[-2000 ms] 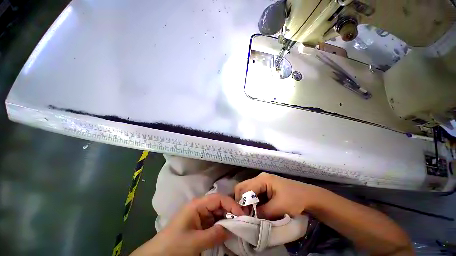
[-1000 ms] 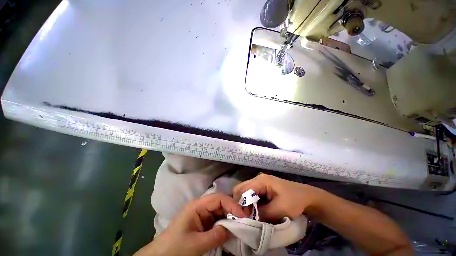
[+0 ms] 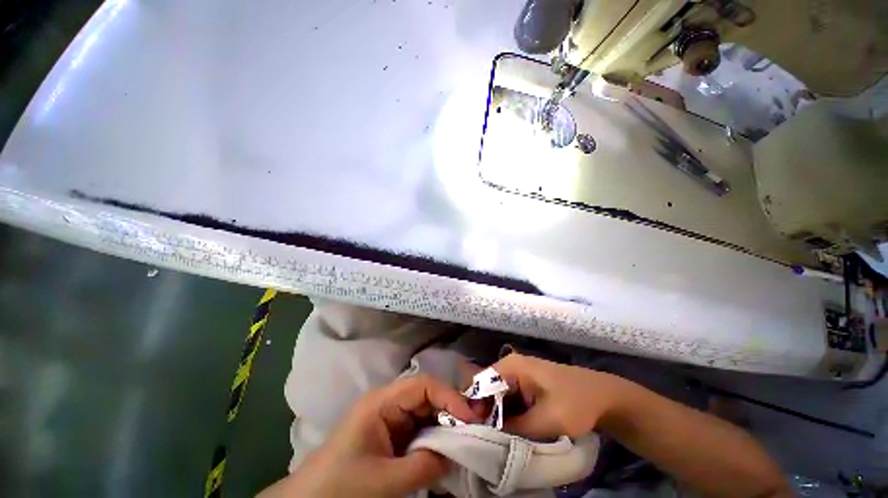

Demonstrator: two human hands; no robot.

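Observation:
The beige trousers (image 3: pixel 341 365) lie below the table's front edge, with the waistband (image 3: pixel 477 445) raised between my hands. A belt loop (image 3: pixel 514 463) crosses the waistband. My left hand (image 3: pixel 389 438) pinches the waistband at its left part. A small white label (image 3: pixel 490 383) with dark print stands up between my fingers. My right hand (image 3: pixel 555 394) is behind the waistband at the label, its fingers bent; its fingertips are partly hidden by the label and cloth. I cannot make out a needle.
The white table (image 3: pixel 243 117) has a printed ruler tape (image 3: pixel 389 292) along its front edge. The sewing machine (image 3: pixel 643 49) stands at the upper right under a bright lamp. Slim metal tweezers or snips (image 3: pixel 682 156) lie on its bed. Black-yellow floor tape (image 3: pixel 243 374) shows at lower left.
My right hand's fingers have shifted slightly and one fingertip now points up behind the label. The left hand still pinches the waistband. The view has moved slightly.

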